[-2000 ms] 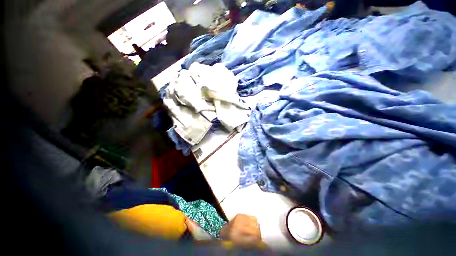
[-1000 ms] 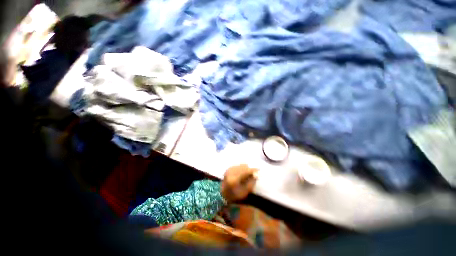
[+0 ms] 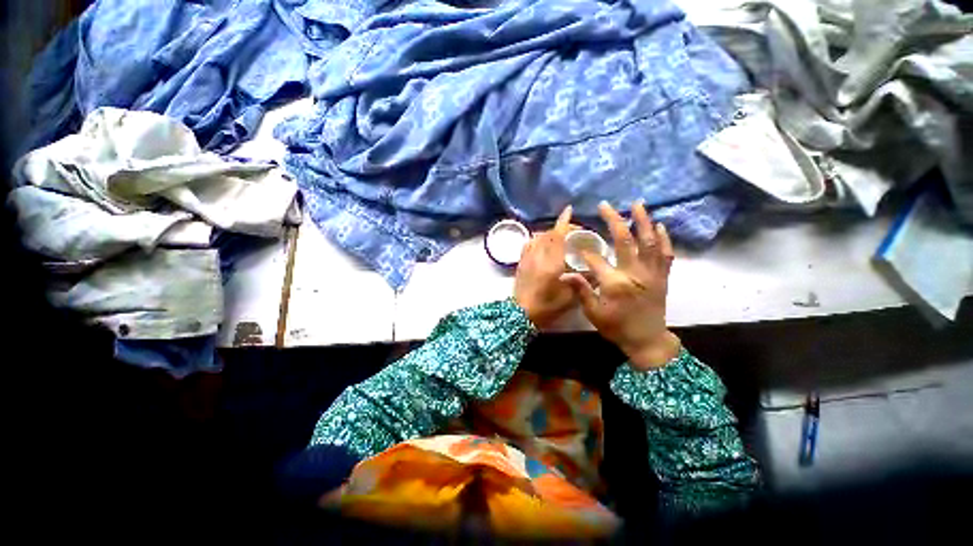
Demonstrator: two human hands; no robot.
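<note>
A small round white tub [image 3: 587, 249] stands near the table's front edge, partly covered by my hands. My left hand [image 3: 545, 273] is at its left side, with fingers against it. My right hand [image 3: 629, 273] is on its right, fingers spread, with a fingertip or thumb over the tub's opening. A round pale lid with a dark rim [image 3: 508, 243] lies on the table just left of my left hand. What is inside the tub cannot be told.
Blue patterned shirts [image 3: 576, 107] are heaped behind the tub. Off-white garments lie at the left [image 3: 160, 203] and right [image 3: 875, 85]. A small blue tool [image 3: 810, 431] lies against pale cloth at the lower right. The white table's front edge [image 3: 448, 323] runs before me.
The view has swung so the table is squarely ahead. Both hands now show at the tub; one second ago only one hand showed, at the table edge, away from it.
</note>
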